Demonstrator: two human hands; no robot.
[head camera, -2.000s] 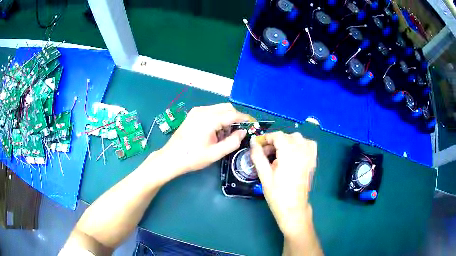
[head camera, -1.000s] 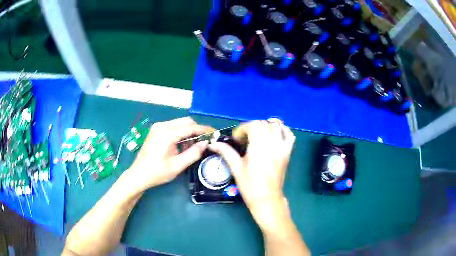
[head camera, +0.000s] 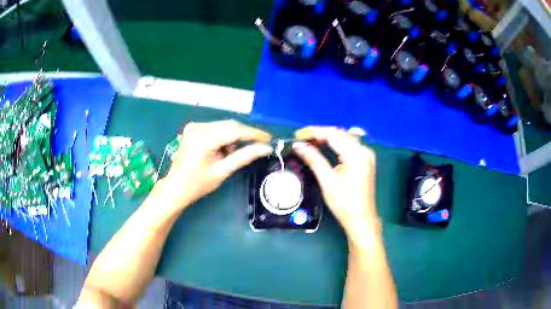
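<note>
A black speaker housing (head camera: 257, 208) lies on the dark green bench in front of me, with a round silver-white speaker (head camera: 281, 192) and a small blue round part (head camera: 299, 216) in it. My left hand (head camera: 211, 154) and my right hand (head camera: 344, 166) meet at the housing's far edge. Their fingertips grip a thin dark circuit board, seen on edge, one end each. A white connector (head camera: 280, 145) with a light wire runs from the board down to the speaker. The fingers hide most of the board.
Loose circuit boards (head camera: 124, 163) lie left on the bench, with a larger pile (head camera: 27, 151) on a blue sheet (head camera: 75, 232). Another housing unit (head camera: 429, 192) sits at right. Rows of housings (head camera: 356, 51) stand on a blue sheet (head camera: 386, 114) behind. A white post (head camera: 103, 45) rises at upper left.
My hands have moved slightly apart, to the two ends of the board, uncovering the connector and wire between them. The view has also shifted.
</note>
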